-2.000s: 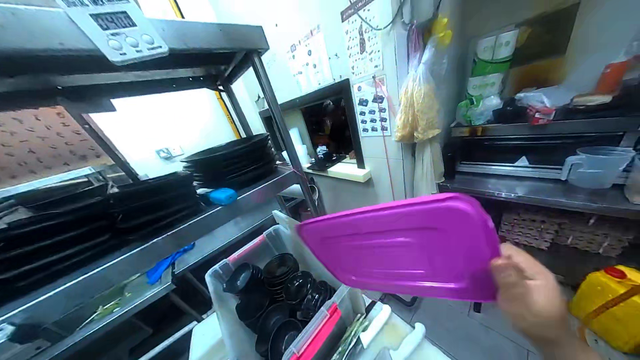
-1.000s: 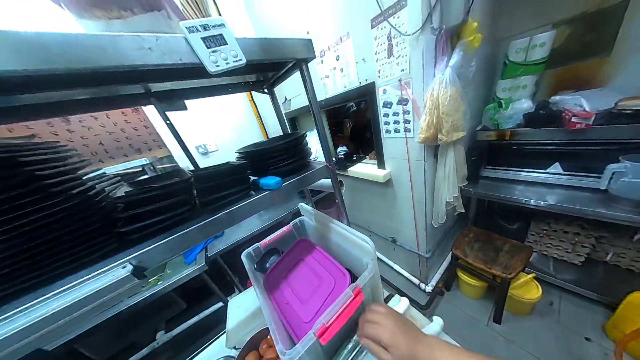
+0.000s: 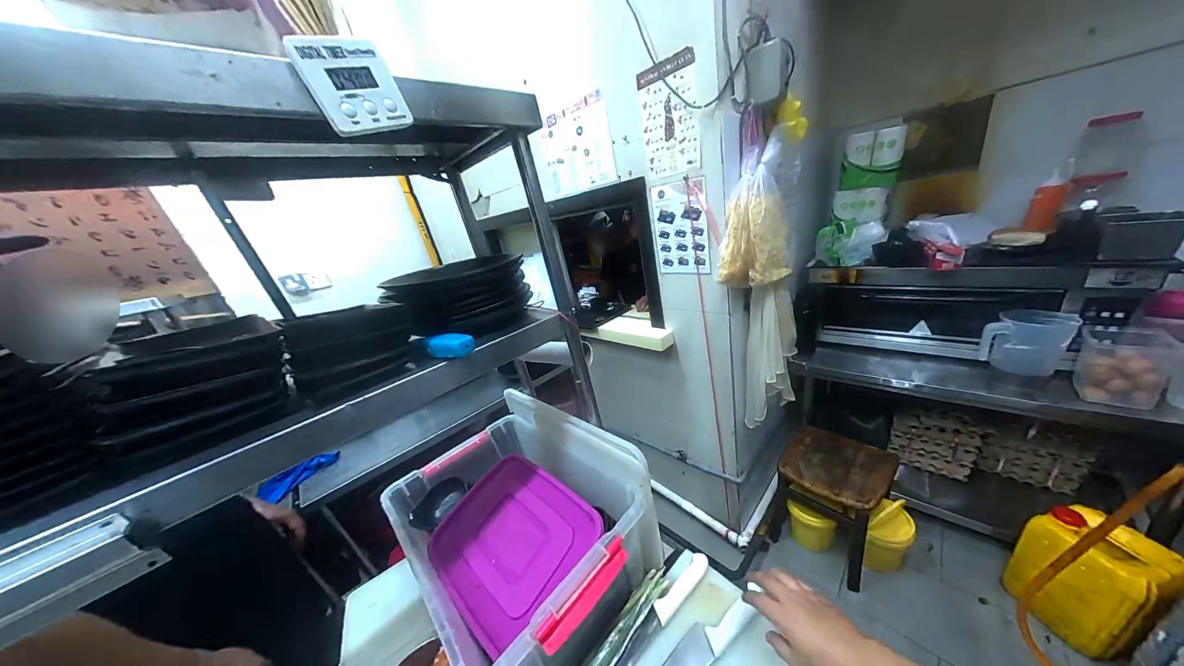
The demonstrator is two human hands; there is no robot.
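Observation:
My right hand (image 3: 805, 615) is at the lower right, fingers apart, holding nothing visible, beside a white handle (image 3: 733, 629). Another white handle (image 3: 683, 587) lies to its left on a pale board. At the bottom left edge a forearm and part of a hand (image 3: 231, 655), seemingly my left, are cut off; their grip is hidden. A magenta plastic lid (image 3: 518, 555) lies tilted inside a clear plastic storage box (image 3: 638, 481) with pink latches. A black bowl (image 3: 439, 502) shows beside the lid. Green stalks (image 3: 634, 610) lie between box and handles.
Metal shelving (image 3: 370, 407) with stacked black plates (image 3: 462, 287) stands left. Beyond it are a person's hand (image 3: 289, 520) and dark clothing. At right are a wooden stool (image 3: 837, 462), yellow jerrycan (image 3: 1091, 564) and metal counter (image 3: 943, 375). A digital timer (image 3: 350, 85) hangs from the upper shelf.
Two seconds ago my right hand held the magenta lid up; one second ago the lid lay in the box. My right hand has since moved right, away from the box.

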